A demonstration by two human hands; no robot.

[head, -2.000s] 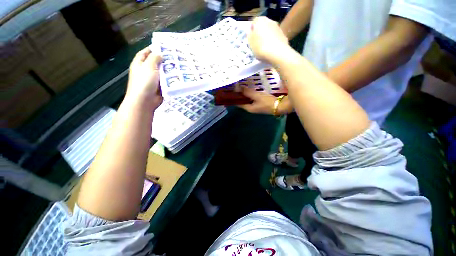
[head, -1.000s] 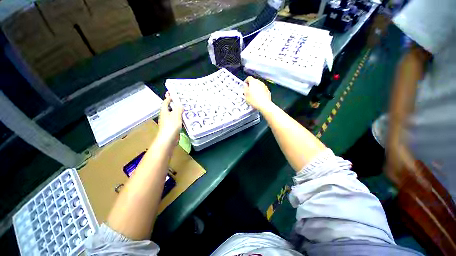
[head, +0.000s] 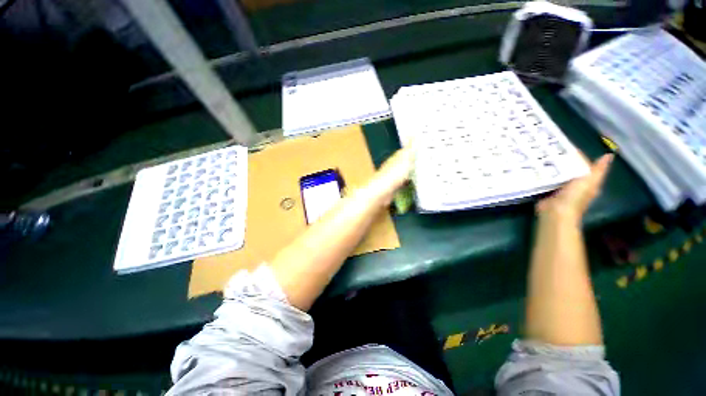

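Note:
A stack of white blister trays [head: 484, 139] stands on the green bench right of centre. My left hand [head: 400, 164] is at its left side, with the fingers partly hidden by the stack's edge. My right hand [head: 574, 189] is at its front right corner, blurred, with fingers spread along the edge; whether it grips cannot be told. A pale green note [head: 403, 197] shows below my left hand. A phone [head: 320, 193] with a lit screen lies on the cardboard mat [head: 271, 174], partly behind my left forearm. A small ring [head: 287, 203] lies left of it.
A white tray with round pieces [head: 193, 205] lies at the left. A flat whitish tray [head: 333, 97] lies behind the mat. A white-framed fan or speaker [head: 546, 42] stands at the back right, beside another tray pile [head: 650, 100]. A metal post [head: 190, 69] rises behind the bench.
The view has swung right and closer over the bench. The tray held up in both hands earlier is down on the stack. The other person has left the view. My right hand has moved to the stack's front corner.

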